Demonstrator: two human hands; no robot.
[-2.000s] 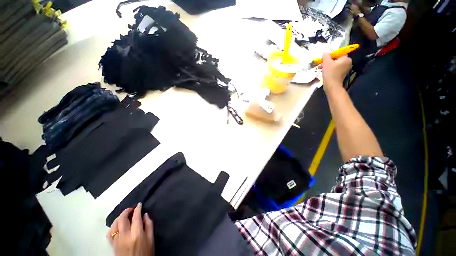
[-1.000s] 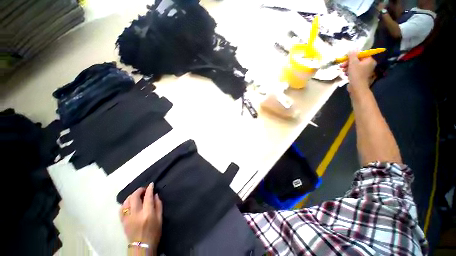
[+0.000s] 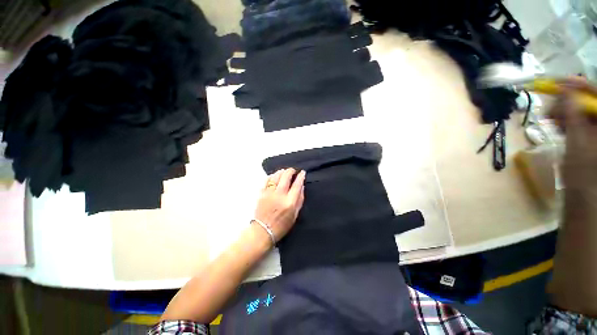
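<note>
A flat black panel (image 3: 340,216) lies in front of me, with its narrow edge flap (image 3: 324,156) across the far end and a side tab at its right. My left hand (image 3: 281,201) rests flat, fingers pressed on the panel's left part just below the flap. My right hand (image 3: 576,98), blurred near the right edge, holds a glue brush (image 3: 507,76) by its yellow handle. The brush's pale bristles point left, over the end of the black strips, away from the panel. The pale board (image 3: 425,196) lies under the panel.
A large heap of black panels (image 3: 118,144) is at the left. Overlapping black pieces (image 3: 307,78) with streaked bands lie beyond the panel. Tangled black strips (image 3: 481,59) and a small dark slim tool (image 3: 499,147) are at the right. Blue bins (image 3: 141,301) sit below the table edge.
The view has turned right-side up toward the panel. My right hand has brought the brush leftward from beside the yellow tub, which is out of view. My left hand stays on the panel.
</note>
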